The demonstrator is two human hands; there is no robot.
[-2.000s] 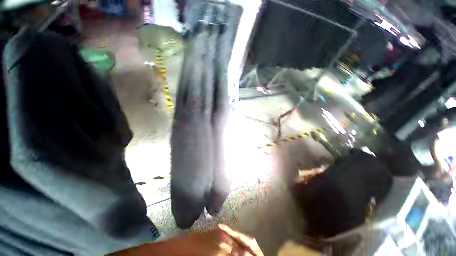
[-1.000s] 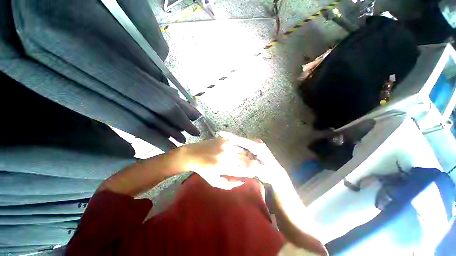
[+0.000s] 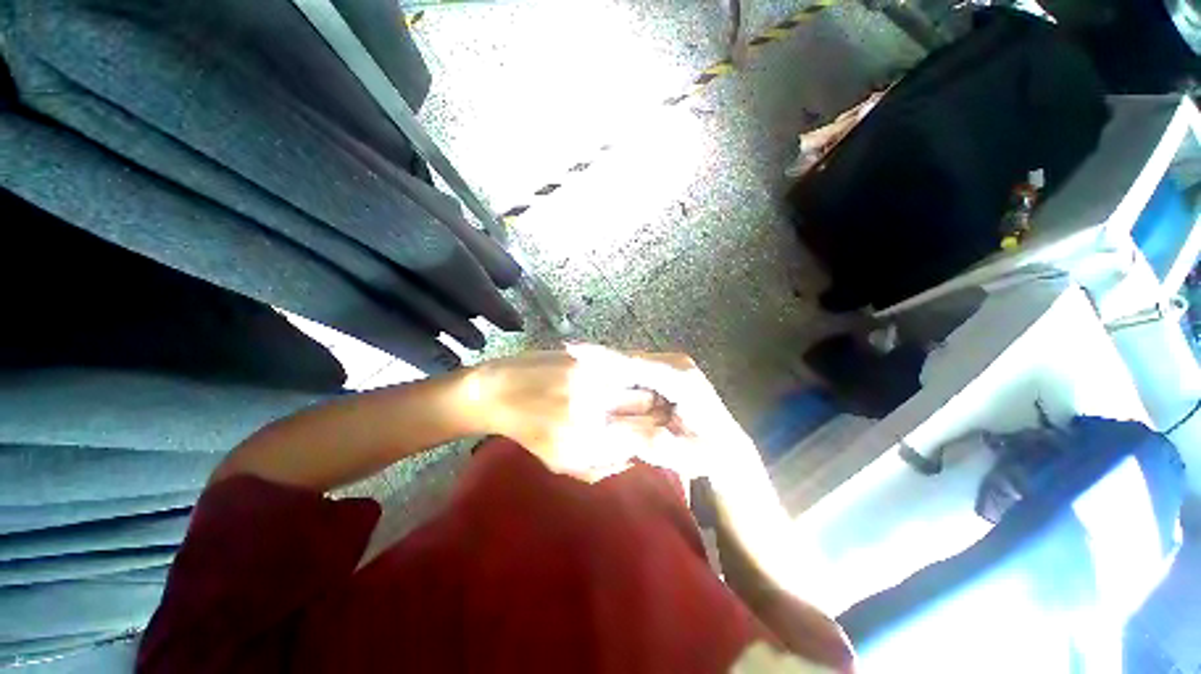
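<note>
My left hand [image 3: 520, 398] and my right hand [image 3: 669, 411] are together in front of my red top, at the middle of the view. Strong light washes out both hands, and their fingers overlap. A small dark patch shows between them; I cannot tell if it is a held thing or shadow. Grey jackets [image 3: 250, 171] hang on the left, with their sleeve ends close to my left forearm.
A pale metal bar [image 3: 408, 125] runs along the hanging jackets. A black cloth-covered heap [image 3: 942, 165] and a small bottle [image 3: 1021, 211] are at the upper right. A white table [image 3: 981, 369] with dark cloth [image 3: 1027, 481] on it is at the right. Yellow-black tape [image 3: 705, 82] marks the floor.
The view has tilted down from the rails and floor to my body. Both hands now show, where only one showed at the bottom edge. Over the last second they have stayed together.
</note>
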